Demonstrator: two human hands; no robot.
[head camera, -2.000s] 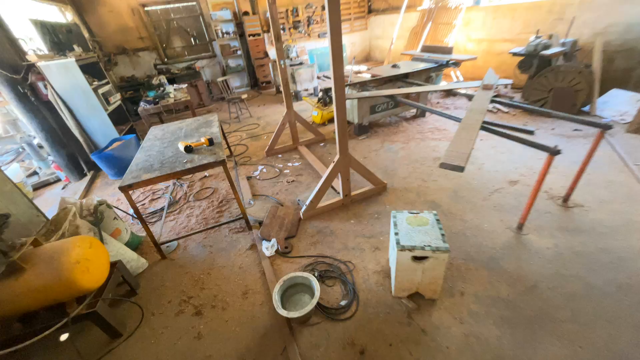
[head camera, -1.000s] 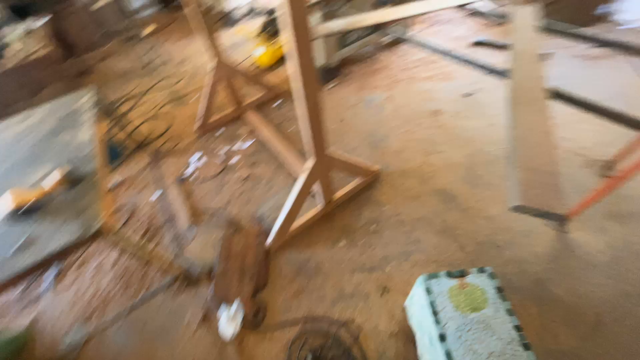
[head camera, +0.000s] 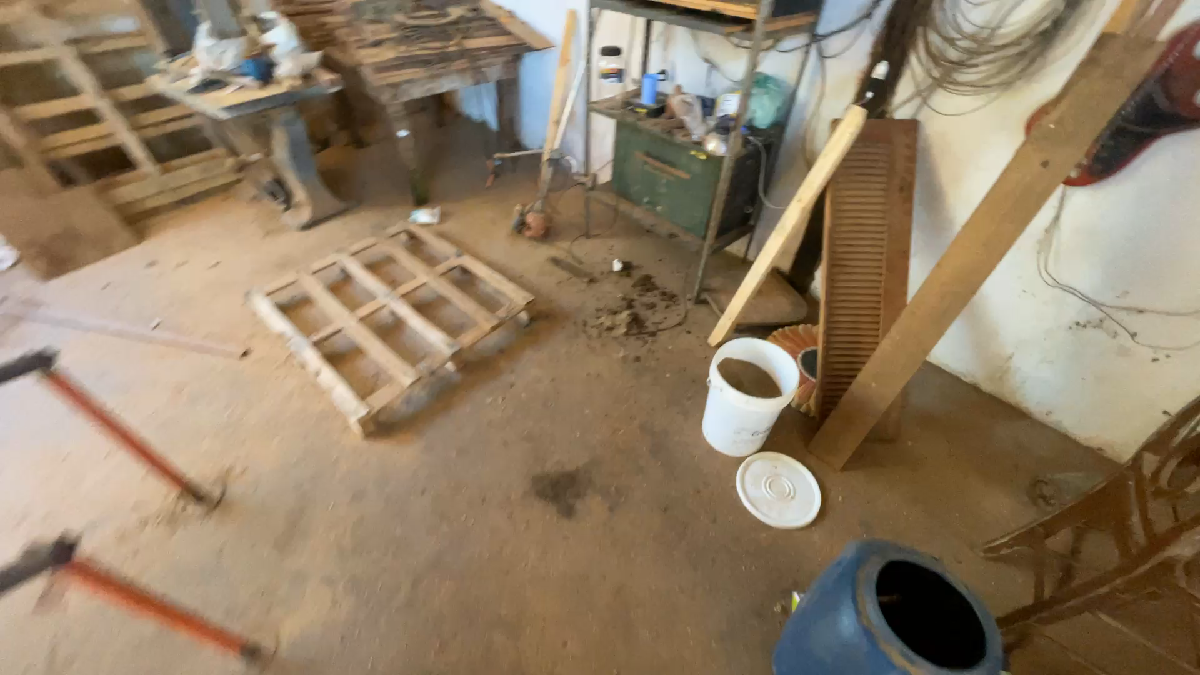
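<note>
Neither my left hand nor my right hand shows in the head view. A wooden pallet (head camera: 398, 309) lies flat on the dusty floor, left of the middle. To its right a white plastic bucket (head camera: 741, 422) stands without a lid on it and holds something brown. Its round white lid (head camera: 779, 489) lies on the floor just in front. A blue drum (head camera: 834, 609) with a dark round opening is at the bottom right. Behind the bucket, a louvred wooden shutter (head camera: 853, 272) and a long wooden plank (head camera: 994, 234) lean toward the wall.
Orange metal legs (head camera: 150, 605) with dark bars stand at the left edge. A metal shelf rack (head camera: 717, 197) holds a green box (head camera: 661, 178) and jars. Wooden worktables (head camera: 431, 70) stand at the back. Dark debris (head camera: 637, 309) lies by the rack. Carved brown furniture (head camera: 1116, 525) is at the right.
The view has swung far to the right, from the metal-topped table, the wooden frame and the small box stool to the pallet, the bucket and the wall.
</note>
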